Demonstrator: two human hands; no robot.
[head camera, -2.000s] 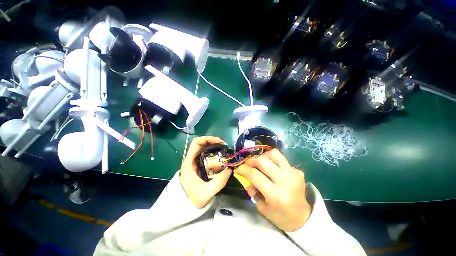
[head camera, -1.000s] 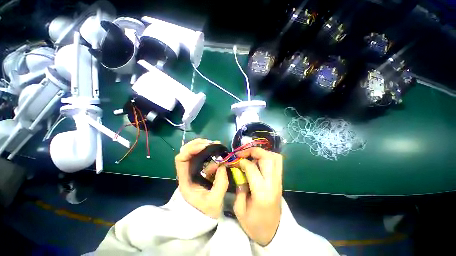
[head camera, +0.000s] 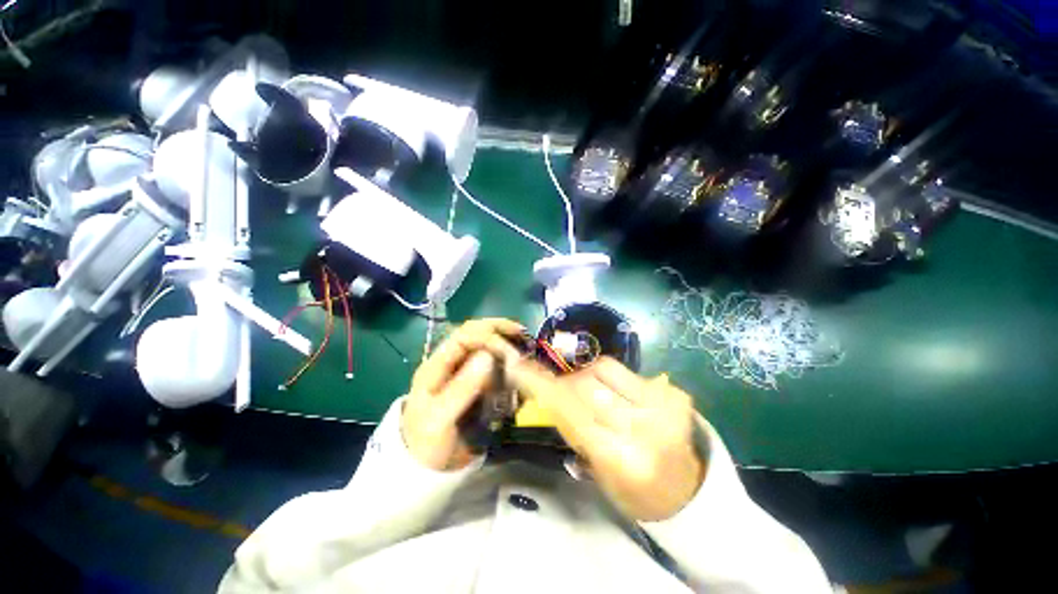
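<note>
My left hand (head camera: 450, 389) is closed around the dark round camera module (head camera: 497, 408), which my fingers mostly cover. My right hand (head camera: 632, 435) is blurred and reaches over to the module. A yellow-handled tool (head camera: 537, 413) shows under its fingers; its tip is hidden. The open camera housing (head camera: 589, 332) lies just beyond my hands, its black round end facing me and its white bracket base (head camera: 572, 268) away from me. Red wire leads (head camera: 553, 354) run from the housing's cavity towards the module. The connector plugs cannot be made out.
White camera bodies (head camera: 186, 360) are piled at left. Another housing (head camera: 371, 226) has loose red and orange wires (head camera: 330, 313). A tangled pale heap of thin strands (head camera: 760, 337) lies right of my hands on the green mat (head camera: 928, 290). Spare modules (head camera: 746, 200) stand at upper right.
My right hand has turned flatter and moved over the module, covering most of the wires that showed before. The yellow tool now lies more level. The housing stays in place.
</note>
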